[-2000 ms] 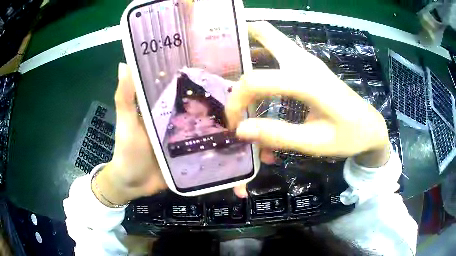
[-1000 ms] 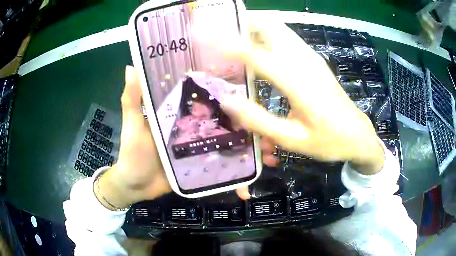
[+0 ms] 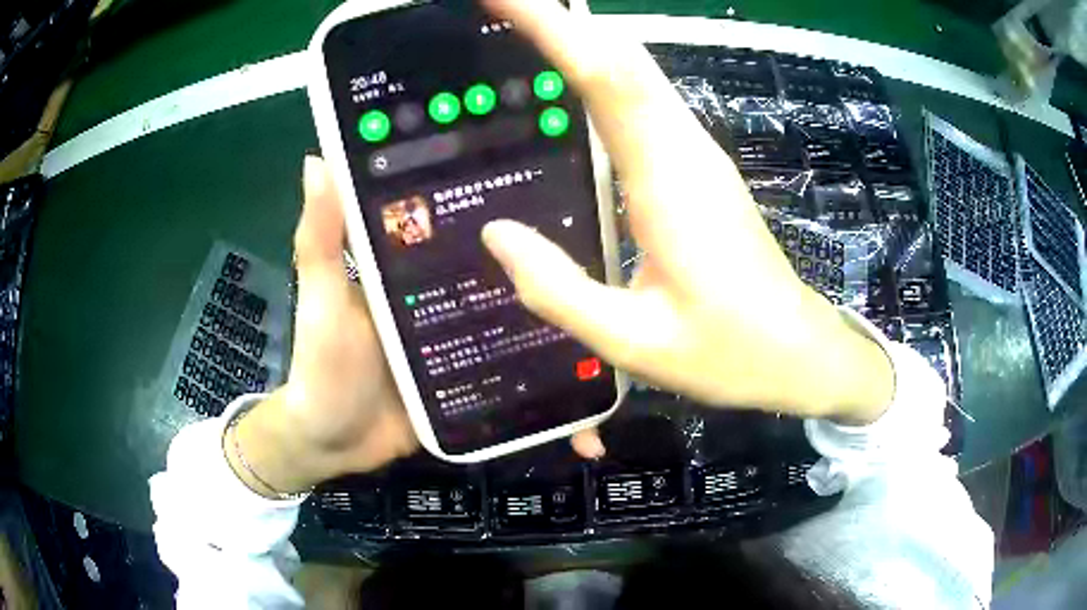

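Observation:
A smartphone [image 3: 477, 262] in a white case is held upright over the bench, its screen lit with a dark panel, green round icons and lines of text. My left hand [image 3: 328, 369] holds it from its left side and from behind, with fingertips showing at its lower right edge. My right hand [image 3: 679, 250] is over the phone's right side, thumb on or just above the middle of the screen, fingers near its top edge. It grips nothing visible. Behind lie black products [image 3: 530, 503] in rows under shiny film, partly hidden by phone and hands.
A part-used sticker sheet [image 3: 223, 331] lies on the dark green bench [image 3: 107, 286] at left. Spare sticker sheets [image 3: 971, 215] overlap at right. A white edge strip [image 3: 179, 116] curves along the back. Part of another person's hand [image 3: 1023, 48] is blurred at upper right.
The phone screen has changed from a pink picture with a large clock to a dark panel with green icons and text. My right thumb has moved up to mid-screen, its fingers to the top edge.

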